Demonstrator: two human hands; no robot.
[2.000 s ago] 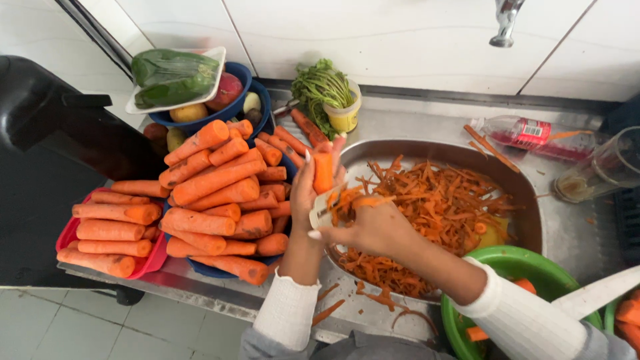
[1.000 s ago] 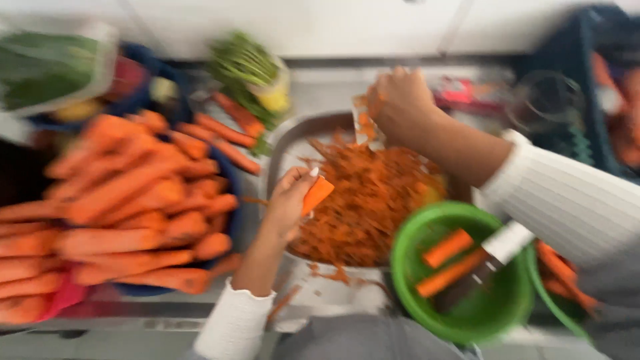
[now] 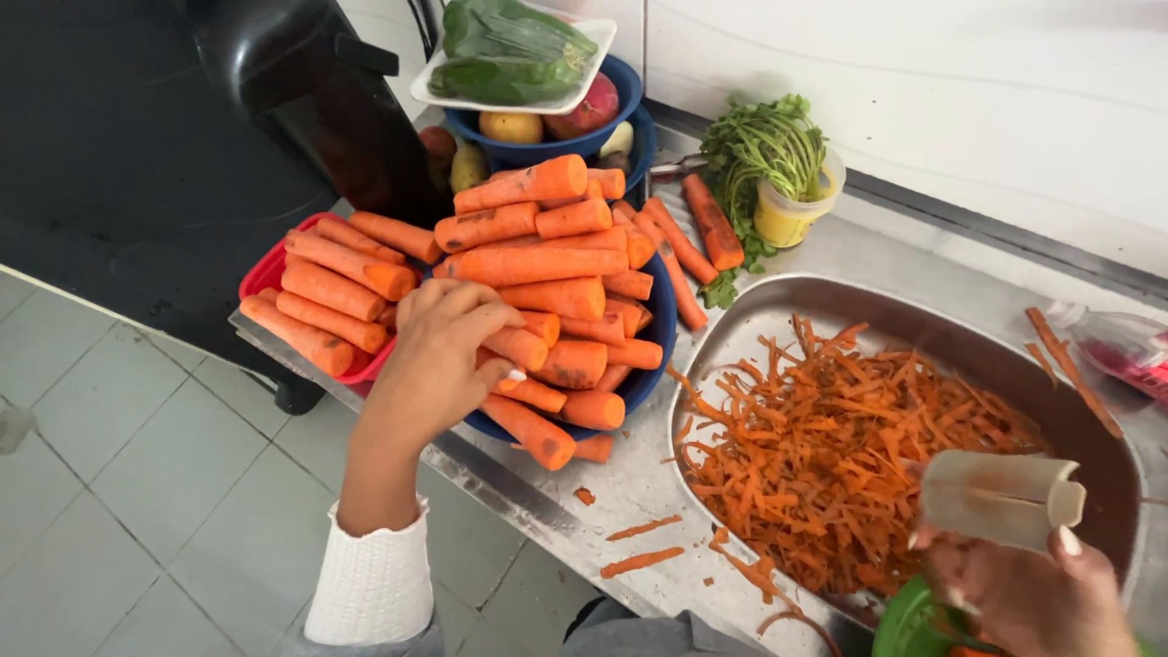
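My left hand (image 3: 447,351) closes its fingers around a carrot (image 3: 516,348) in the heap on a blue bowl (image 3: 659,383). At the lower right, my right hand (image 3: 1031,584) grips a pale plastic peeler (image 3: 999,497), slightly blurred, above the rim of a green bowl (image 3: 912,625). Orange carrot peelings (image 3: 839,456) fill much of the steel sink basin (image 3: 794,290) between my hands. Left of the heap, more whole carrots (image 3: 333,287) lie in a red tray (image 3: 258,274).
Behind the heap, a white foam tray (image 3: 598,41) with wrapped green vegetables rests on a blue bowl (image 3: 625,91). Fresh herbs (image 3: 776,155) stand in a yellowish cup (image 3: 785,219). A plastic bottle (image 3: 1118,347) lies at right. Loose peel strips (image 3: 643,561) dot the steel counter's front.
My left hand held a carrot piece over the basin and is now at the carrot heap on the left. My right hand has come down from the basin's far side to its near right. The view has swung left.
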